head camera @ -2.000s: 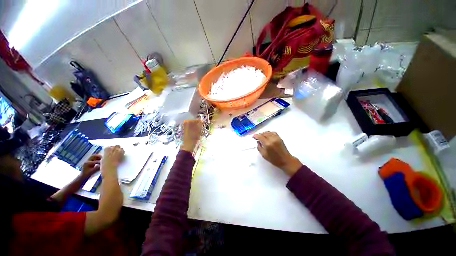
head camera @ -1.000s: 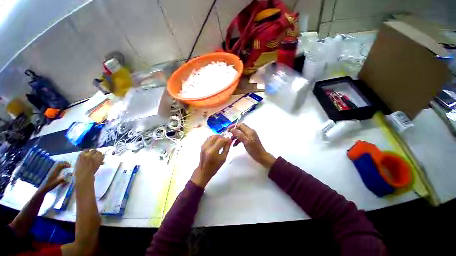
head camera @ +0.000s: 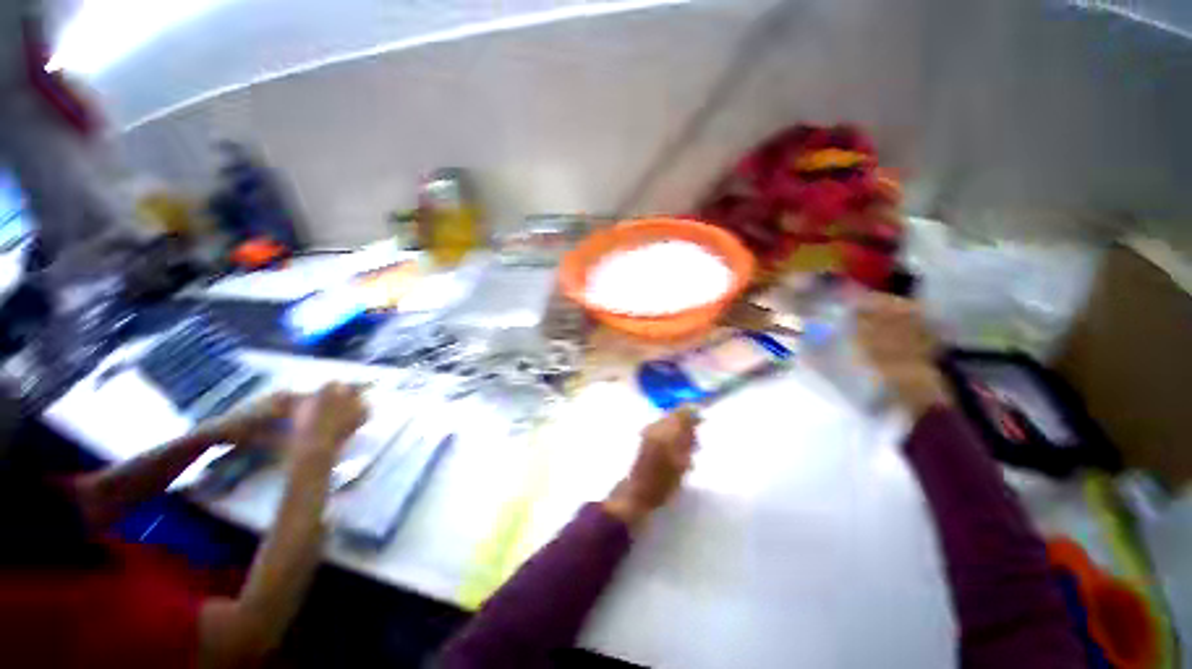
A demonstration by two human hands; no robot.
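Observation:
My left hand (head camera: 656, 464) is closed in front of the blue-and-white packages (head camera: 712, 370); blur hides whether it holds something small. My right hand (head camera: 895, 342) is over the clear plastic bag (head camera: 834, 346) at the back right; its fingers are blurred, and I cannot tell whether they grip the bag. The orange basket (head camera: 658, 323) with a white heap in it stands behind the packages. A tangled heap of cables (head camera: 503, 370) lies left of the basket.
A neighbour's hands (head camera: 320, 418) work at the left beside flat packages (head camera: 399, 486). The black open box (head camera: 1026, 408), brown cardboard (head camera: 1137, 359) and an orange-and-blue ring (head camera: 1111, 608) are at the right. A red bag (head camera: 817, 196) is behind the basket.
My hands were together in front of the packages and are now apart. My right hand has reached to the clear bag; my left stays near the packages. The view has shifted and blurred.

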